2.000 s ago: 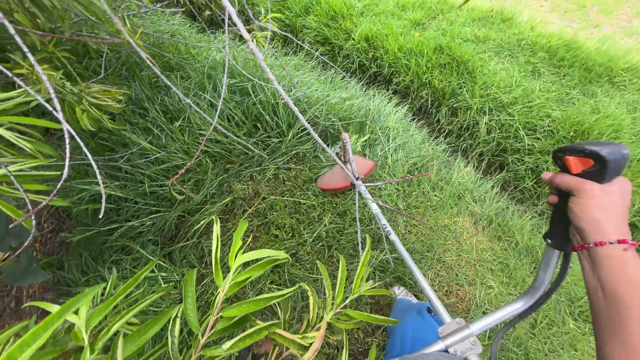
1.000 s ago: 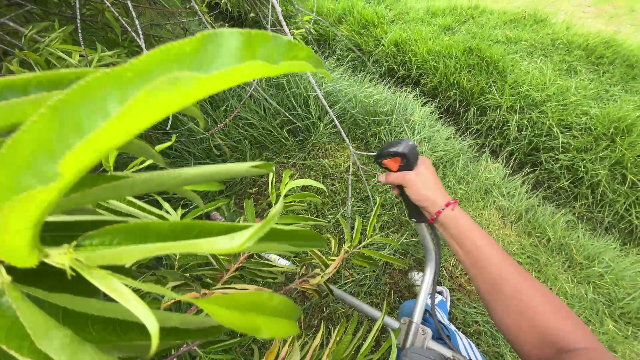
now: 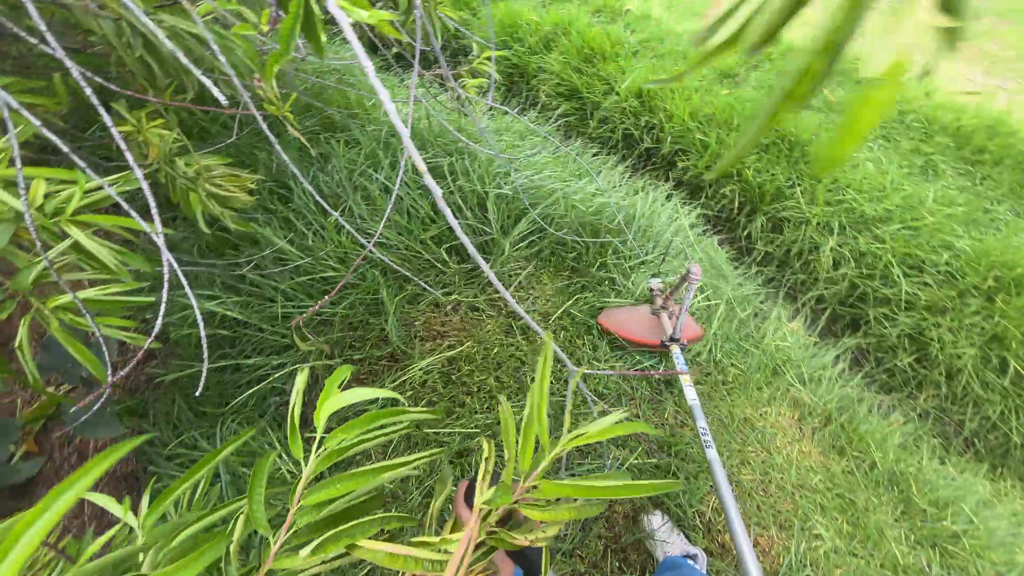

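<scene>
A string trimmer's metal shaft point(image 3: 712, 456) runs from the lower right up to its cutting head, where a worn orange-red guard point(image 3: 636, 324) rests low over the grass. Behind the leaves at the bottom centre, skin and a dark object show, probably my left hand point(image 3: 464, 502) near a black grip; the leaves hide its hold. My right hand is outside the view, and so is the trimmer's handlebar. A thin bare branch point(image 3: 448, 212) slants down toward the shaft, its reddish twig point(image 3: 632, 372) crossing the shaft just below the guard.
Leafy shoots point(image 3: 360, 488) rise in front of me, and bare twigs point(image 3: 164, 240) hang at the left. Blurred leaves point(image 3: 808, 88) hang close at the upper right. A shoe point(image 3: 672, 538) stands beside the shaft. Tall grass point(image 3: 904, 232) grows beyond a dark furrow at the right.
My right hand and the black handle with its orange switch have left the view. The trimmer head, unseen one second ago, shows again, farther right than two seconds ago. The large leaves at left are gone.
</scene>
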